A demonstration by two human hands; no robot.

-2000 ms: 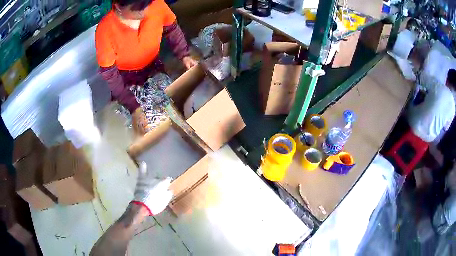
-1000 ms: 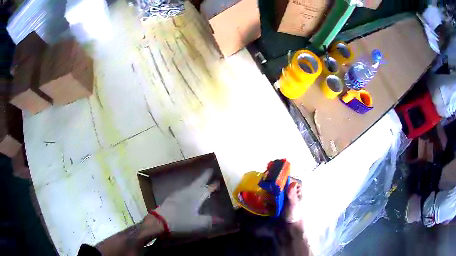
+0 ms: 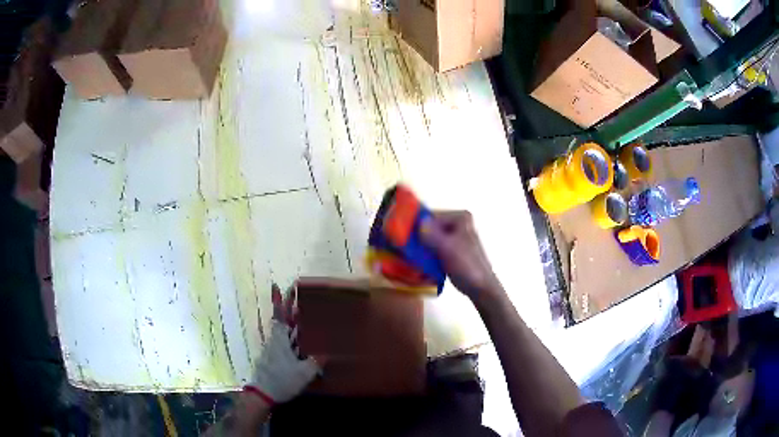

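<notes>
A brown carton (image 3: 363,341) with its top closed stands at the table's near edge in front of me. My left hand (image 3: 284,358), in a white knitted glove with a red cuff, lies against the carton's left side, fingers apart. My bare right hand (image 3: 459,247) grips the blue and orange-red tape gun (image 3: 406,239) above the carton's far right edge. The tape gun is blurred. I cannot tell whether its tape touches the carton.
Sealed cartons (image 3: 141,51) stand at the table's far left. Another carton (image 3: 453,32) is at the far edge. The side bench (image 3: 709,188) on the right holds yellow tape rolls (image 3: 572,177), a bottle (image 3: 664,201) and a second dispenser (image 3: 639,245). A red stool (image 3: 707,293) stands beyond.
The carton in front of me was open with my left hand inside; now its top is closed and that hand is at its left side. My right hand has moved the tape gun over it.
</notes>
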